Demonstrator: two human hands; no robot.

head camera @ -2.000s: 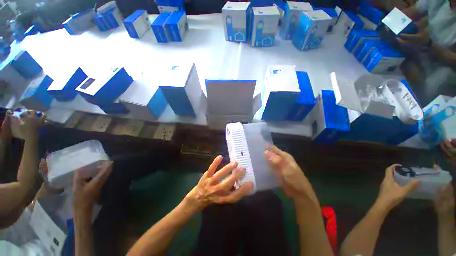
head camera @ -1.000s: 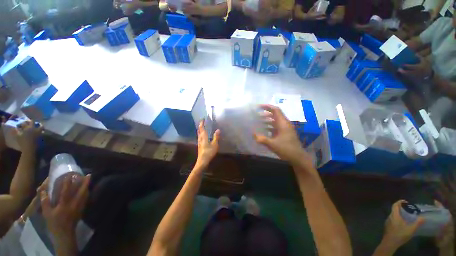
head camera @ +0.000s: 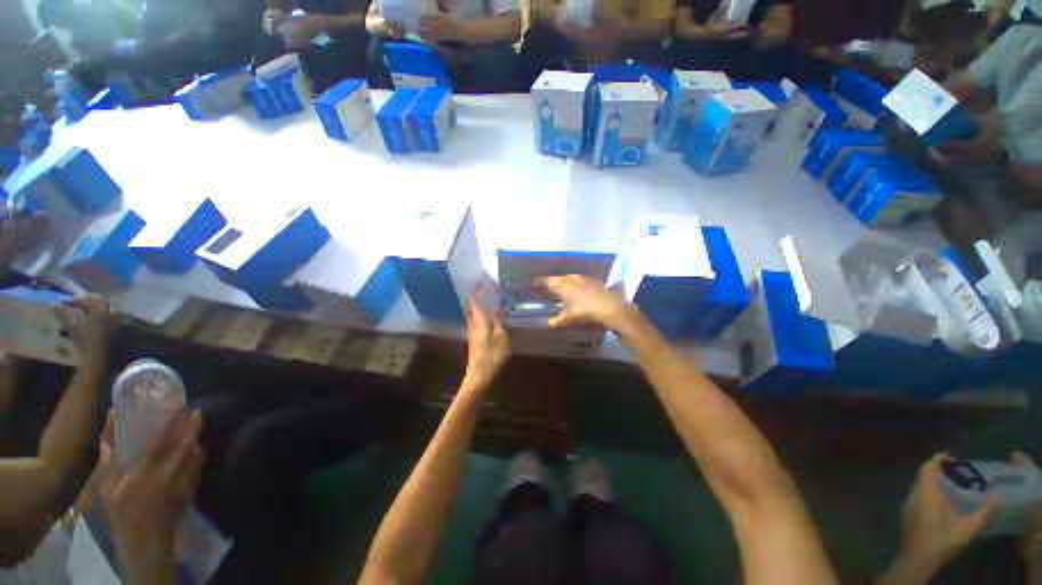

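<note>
An open retail box (head camera: 556,341) stands at the near table edge in front of me, its inner flap (head camera: 571,265) raised at the back. A shiny edge of the translucent product tray (head camera: 528,307) shows in its opening; the rest is hidden. My left hand (head camera: 487,343) is upright at the box's left side, fingertips against it; whether it grips is unclear. My right hand (head camera: 588,304) is over the opening from the right, fingers bent and apart, near the tray; its fingertips partly cover the opening.
Closed blue-and-white boxes stand left (head camera: 429,269) and right (head camera: 666,274) of the open box. A box holding translucent trays (head camera: 954,303) is farther right. More boxes (head camera: 625,123) stand across the white table (head camera: 480,171). Neighbours' hands (head camera: 149,491) hold a case at left and another (head camera: 943,503) at right.
The tray has gone from between my hands over my lap, through a blurred move forward, down into the open box. My left hand has come to the box's left side.
</note>
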